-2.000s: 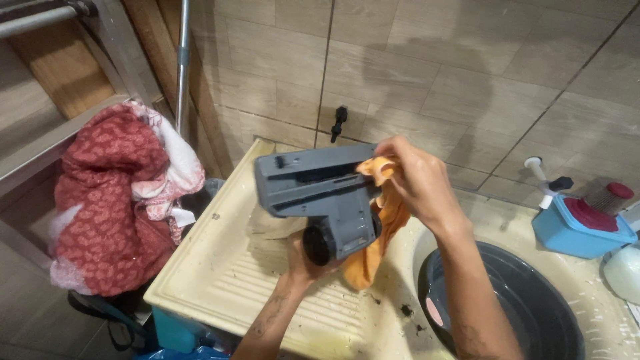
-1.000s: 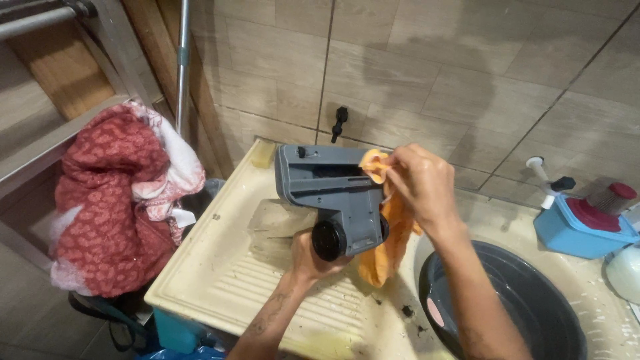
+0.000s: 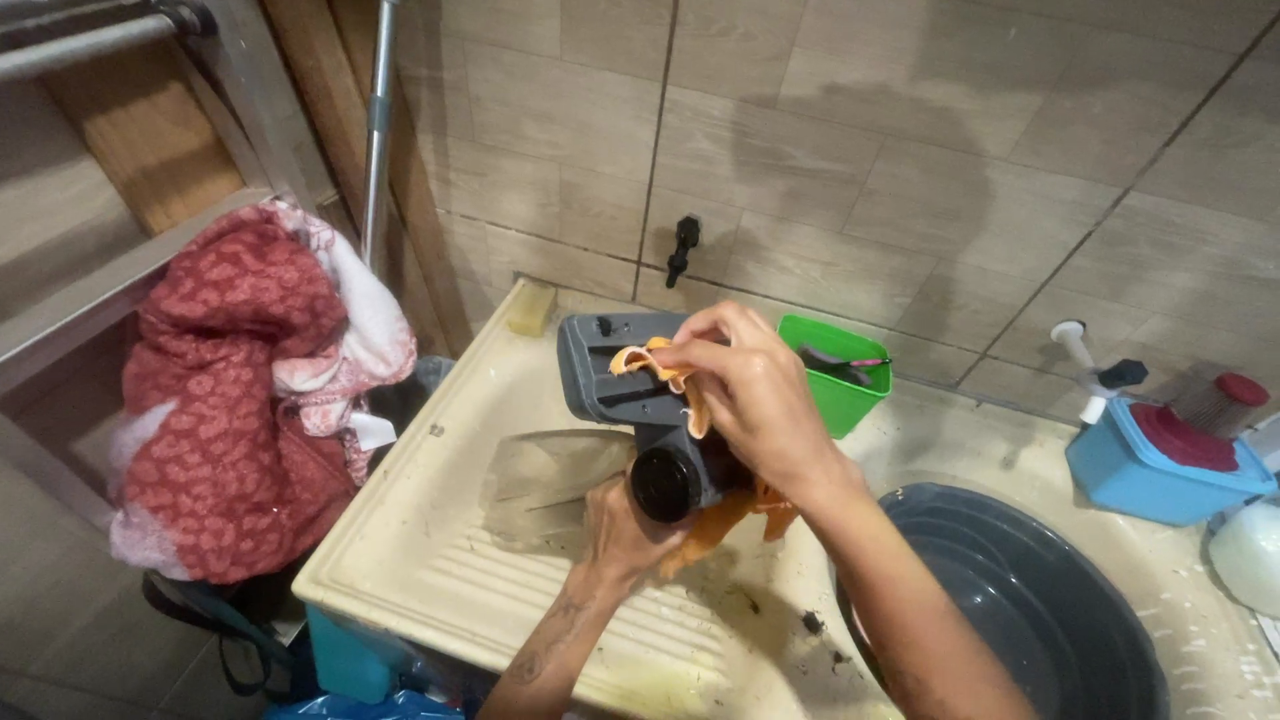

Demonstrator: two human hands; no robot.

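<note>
My left hand (image 3: 625,525) grips the lower, round-ended part of a grey plastic appliance part (image 3: 610,385), held up over the cream ribbed washboard sink (image 3: 480,600). Between the thumb and fingers of my right hand (image 3: 745,385) is an orange cloth (image 3: 705,535), pressed against the slotted face of the part. The rest of the cloth hangs behind and below the part. A black round cap or wheel (image 3: 665,484) faces me near my left hand. Beneath, a translucent smoky plastic piece (image 3: 540,490) lies on the sink.
A dark round basin (image 3: 1020,600) sits in the right bowl. Behind my right hand stands a green container (image 3: 845,395); a blue one (image 3: 1150,480) is at the far right. Black tap (image 3: 683,250) and white tap (image 3: 1090,365) project from the wall. Red patterned fabric (image 3: 235,400) hangs left. Dark debris dots the sink.
The grey part has turned and moved a little lower in my left hand. My right hand has moved over its face with the cloth, and the green container behind has come into sight.
</note>
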